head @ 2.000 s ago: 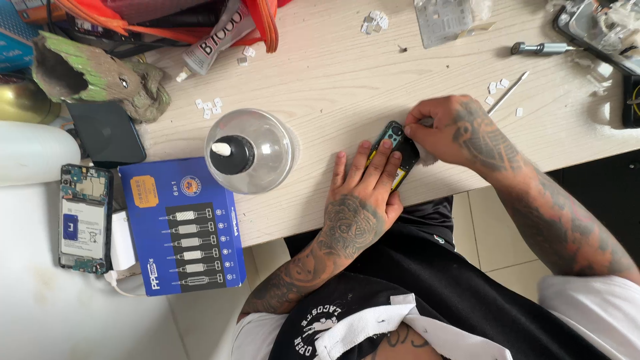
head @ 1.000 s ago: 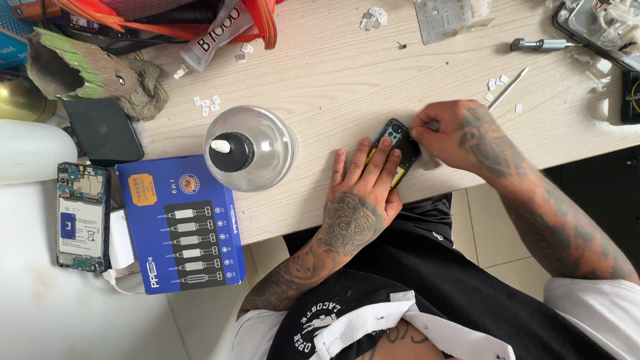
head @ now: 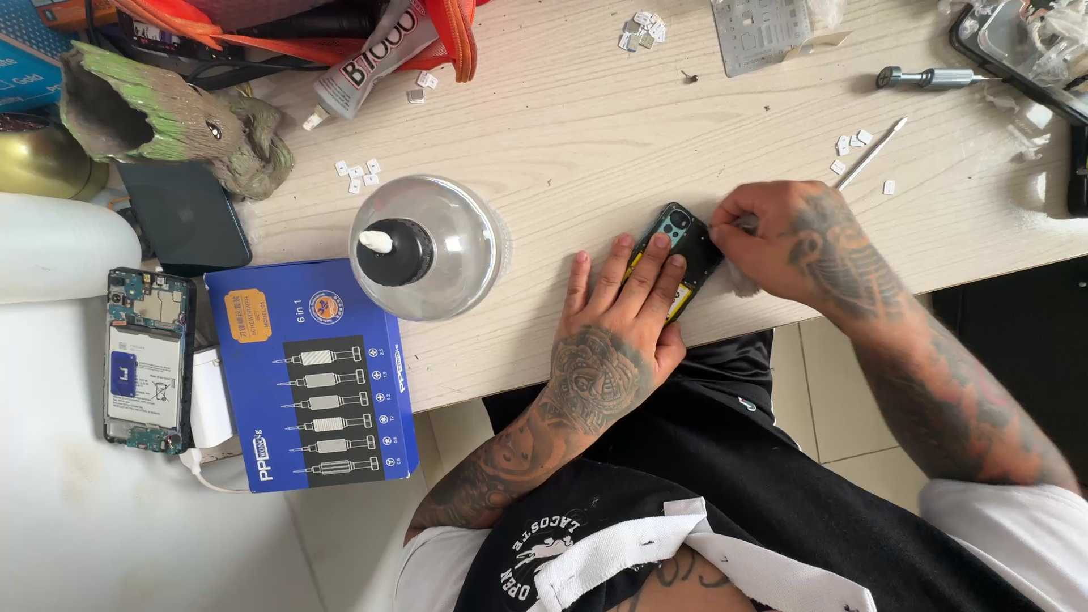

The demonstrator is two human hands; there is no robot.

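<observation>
An opened smartphone lies tilted near the front edge of the wooden table, its camera module toward the back and part of a yellow-edged battery showing. My left hand rests flat on it with the fingers spread, pressing it to the table. My right hand is at the phone's right edge, thumb and forefinger pinched together, with a crumpled greyish cloth or tissue partly under the palm. What lies between those fingertips is hidden.
Left of my hands stand a clear dispenser bottle and a blue screwdriver-set box. Another opened phone lies at far left. Behind are a glue tube, a metal stencil, a screwdriver and a white stick.
</observation>
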